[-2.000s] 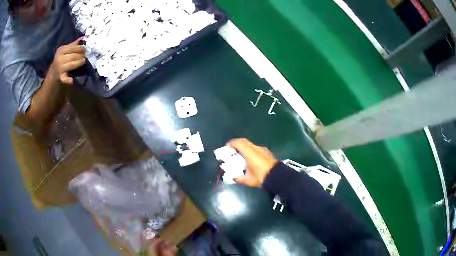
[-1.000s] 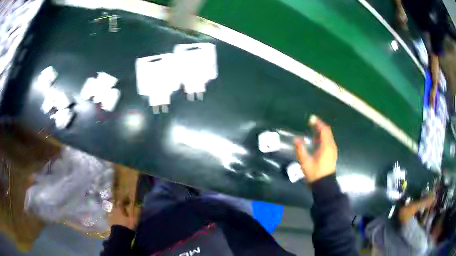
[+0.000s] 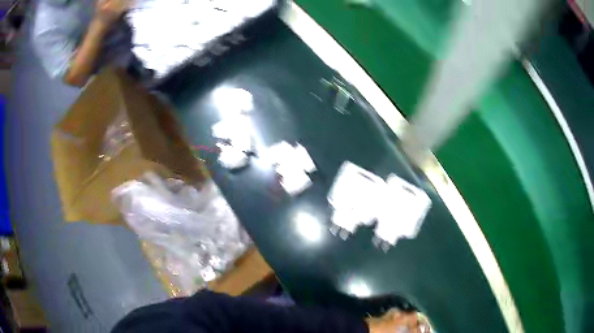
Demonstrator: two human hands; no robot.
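Note:
Two white housings (image 3: 355, 198) with prongs lie side by side on the dark green bench. To their left is a white inner module (image 3: 291, 169). Another white module (image 3: 232, 142) with a red wire lies further left, below a small white cover (image 3: 236, 100). My left hand (image 3: 396, 321), at the end of a dark sleeve, is at the bottom edge, blurred and partly cut off. Something pale shows beside its fingers; whether it is held cannot be told. My right hand is not in view.
A black parts tray (image 3: 195, 65) heaped with white parts stands at the top left, beside another person's arm. An open carton (image 3: 98, 162) and a clear bag (image 3: 182, 221) lie left of the bench. Thin metal strips (image 3: 340, 96) lie near the cream rail (image 3: 456, 221).
The view has swung back left. My right hand, earlier at the module and then open over the bench, has left view. My left arm now reaches across the bottom. Two housings now lie beside the modules.

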